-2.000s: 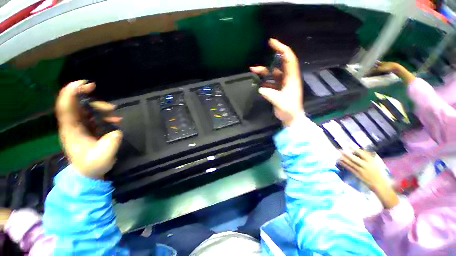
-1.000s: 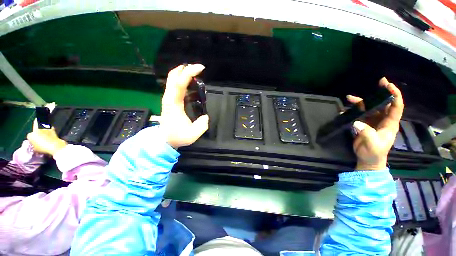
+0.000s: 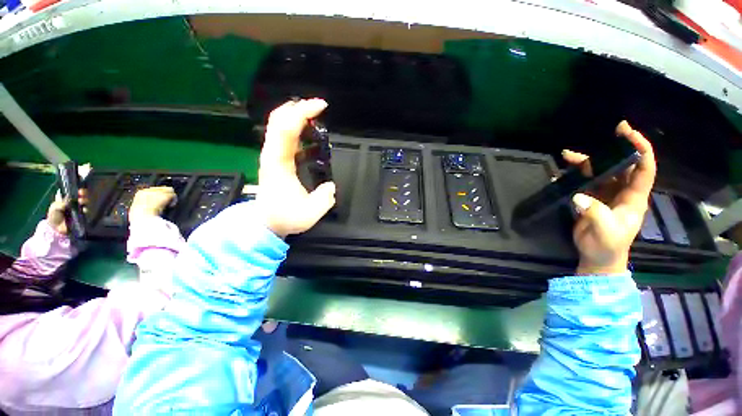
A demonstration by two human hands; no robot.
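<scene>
My left hand (image 3: pixel 291 175) holds a black smartphone (image 3: pixel 316 156) nearly upright and edge-on over the left end of the foam tray (image 3: pixel 346 227). My right hand (image 3: pixel 612 199) holds another dark smartphone (image 3: pixel 561 192) tilted over the right end of the tray, thumb below and fingers above. Between my hands, two phones lie back up in recesses, the left one (image 3: pixel 401 187) and the right one (image 3: pixel 469 191). Both show lenses at the far end and orange and white marks. The faces of the held phones towards my palms are hidden.
At the left, a person in pink sleeves holds a dark phone (image 3: pixel 71 199) beside a tray of phones (image 3: pixel 183 218). At the right are pale phones in trays (image 3: pixel 674 323) and another pink sleeve. A pale shelf (image 3: pixel 390 18) crosses overhead; more stacked trays lie under mine.
My hands and held phones are almost unchanged since one second ago, after the view shifted from the earliest frame. The left neighbour's phone now stands edge-on, and their other hand is over their tray.
</scene>
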